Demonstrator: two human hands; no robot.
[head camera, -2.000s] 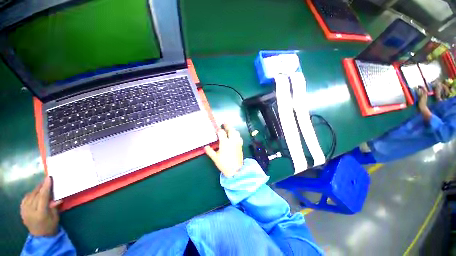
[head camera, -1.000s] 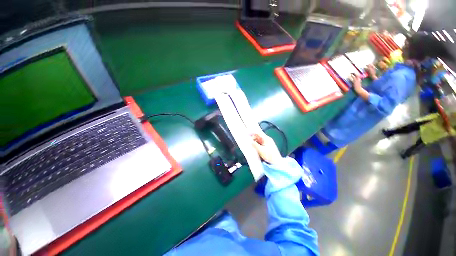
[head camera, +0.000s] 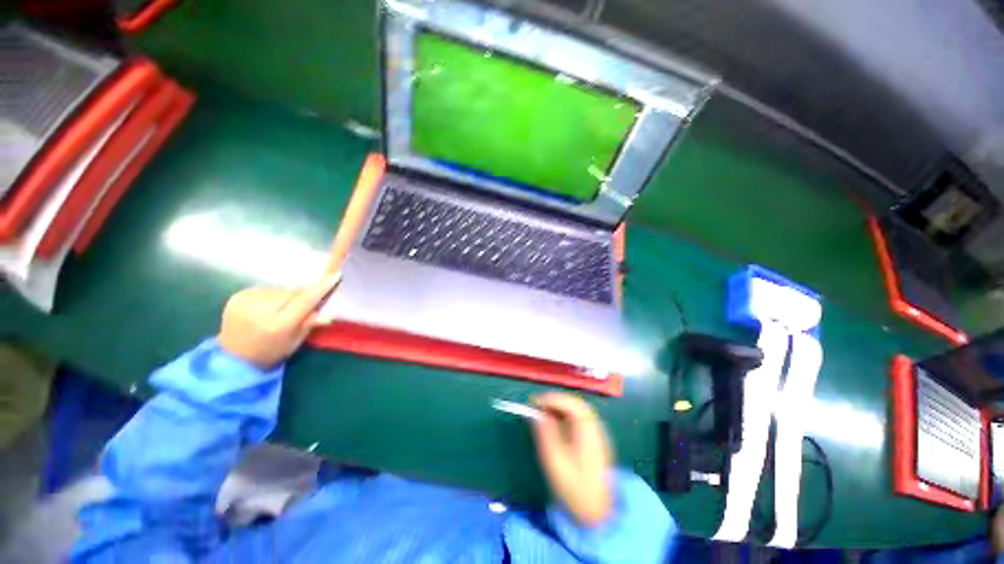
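The open silver-grey laptop lies on a red tray, its screen solid green. My left hand is at the laptop's left front corner, fingers on its edge; the fingers' undersides are hidden. My right hand, blurred, is in front of the tray's front edge and pinches a small thin white piece, perhaps a label. Two long white label strips hang from a blue bin at the right. A black handheld scanner lies beside them.
Stacked red trays with white sheets stand at the left. A small black box and a black cable lie near the strips. Another laptop on a red tray is at the right. Blurred grey fabric shows below my left arm.
My right hand has left the label strips and come back in front of the laptop with a small white piece. The view has turned left, bringing the stacked trays and my left hand into view.
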